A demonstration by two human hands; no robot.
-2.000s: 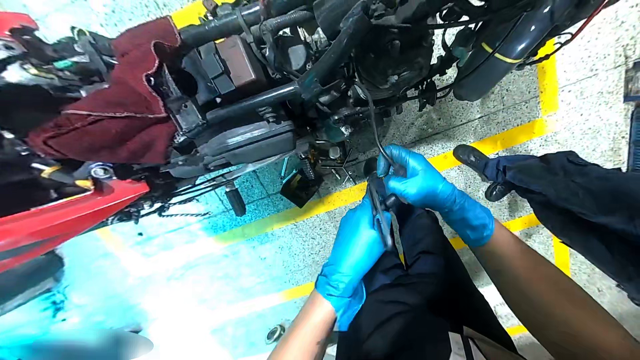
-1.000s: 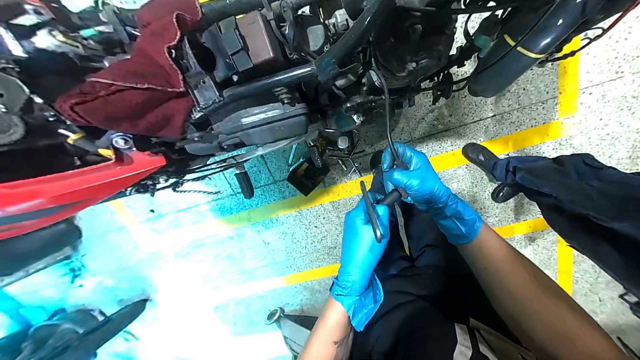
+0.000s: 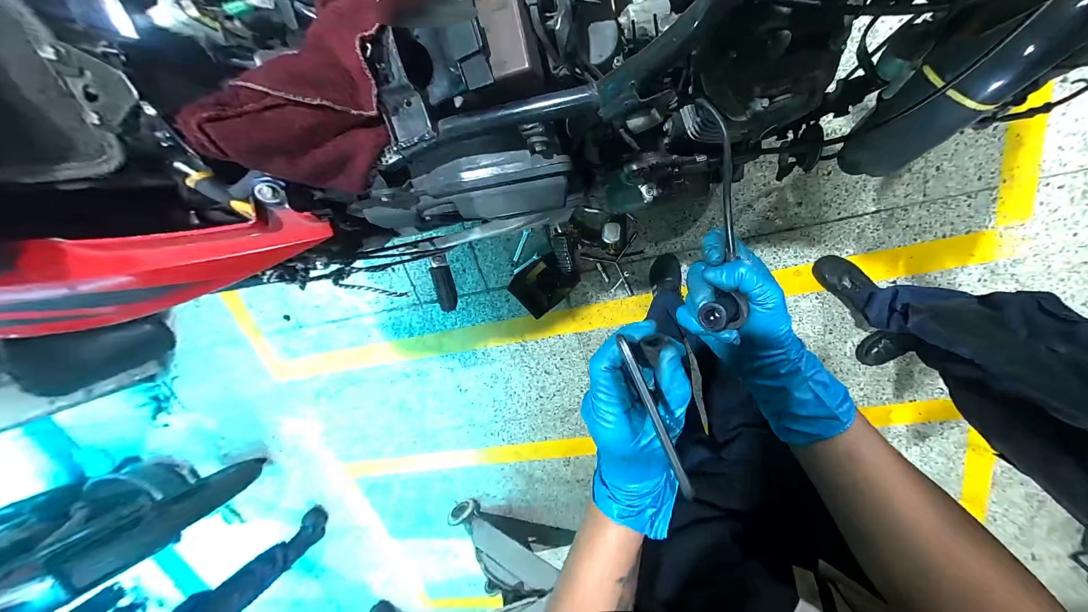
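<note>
My left hand (image 3: 637, 425), in a blue glove, grips a dark metal rod-like tool (image 3: 656, 421) that slants down over the fingers; a black part shows between thumb and fingers. In my right hand (image 3: 748, 331), also gloved, is a black cylindrical cap or connector (image 3: 721, 312), its round open end facing up. A black cable or hose (image 3: 728, 170) runs from that hand up to the motorcycle frame (image 3: 527, 106). My hands are close together but apart, above my dark trousers. Whether the two black parts belong together I cannot tell.
A maroon cloth (image 3: 297, 110) lies over the motorcycle, by its red fairing (image 3: 153, 263). A small black open box (image 3: 544, 285) and loose metal parts sit on the floor beneath. Another person's legs (image 3: 977, 331) are at the right. A grey metal stand (image 3: 510, 544) is at the bottom.
The black parts, close together at my hands earlier, are now apart, one in each hand. My left hand has moved a little down and away from the right one.
</note>
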